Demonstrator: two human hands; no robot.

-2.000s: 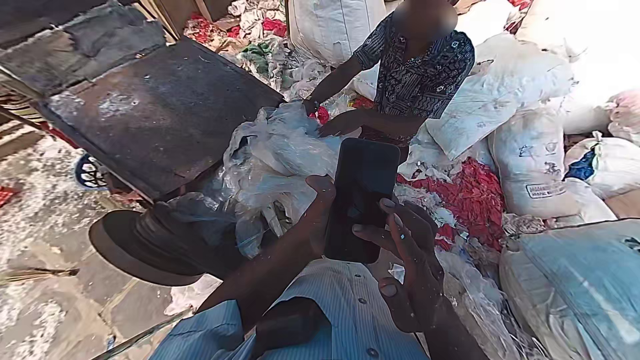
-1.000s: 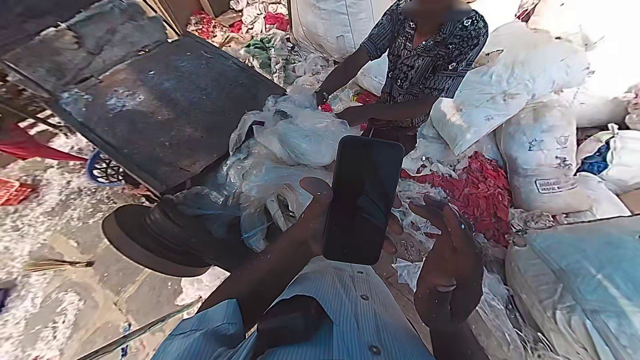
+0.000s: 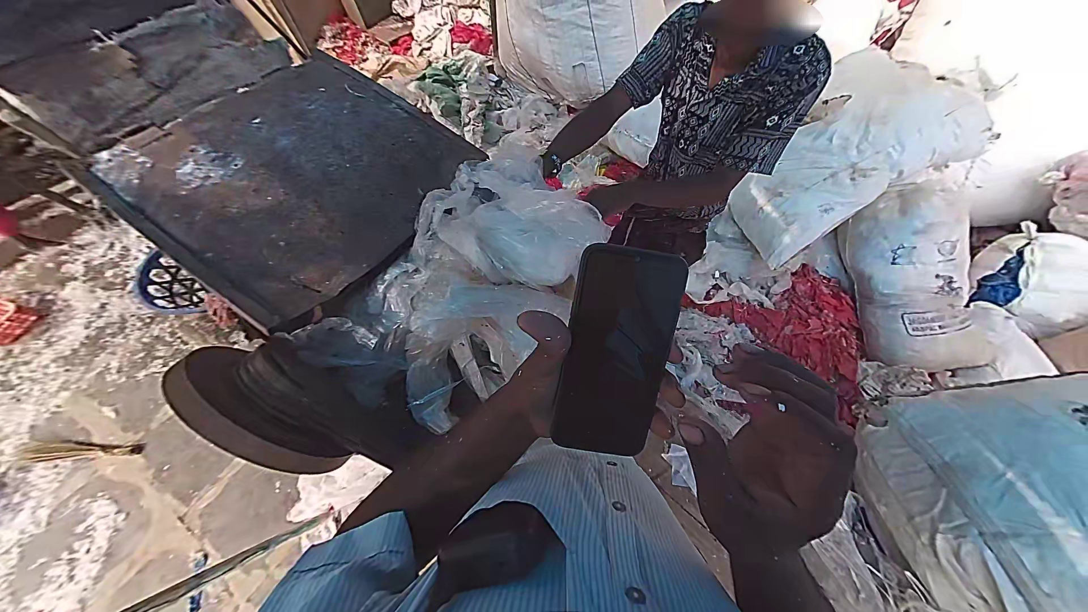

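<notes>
A black smartphone [image 3: 620, 348] with a dark screen is held upright in my left hand [image 3: 544, 374], thumb along its left edge and fingertips showing at its right edge. My right hand [image 3: 769, 450] is just right of the phone, its fingers curled loosely and apart, holding nothing. Behind the phone lies a heap of clear plastic film [image 3: 527, 234], partly hidden by it. Red plastic scraps [image 3: 803, 327] lie beyond my right hand.
Across the heap, a co-worker [image 3: 722, 110] in a patterned shirt reaches into the plastic. A dark board [image 3: 289, 178] stands at left. Stuffed white sacks [image 3: 909, 263] and a large wrapped bale [image 3: 986, 476] are at right. A small straw broom [image 3: 81, 450] lies on the stone floor.
Two seconds ago my right fingers were over the phone's lower right side; they have drawn away to the right. My left hand has kept hold of the phone.
</notes>
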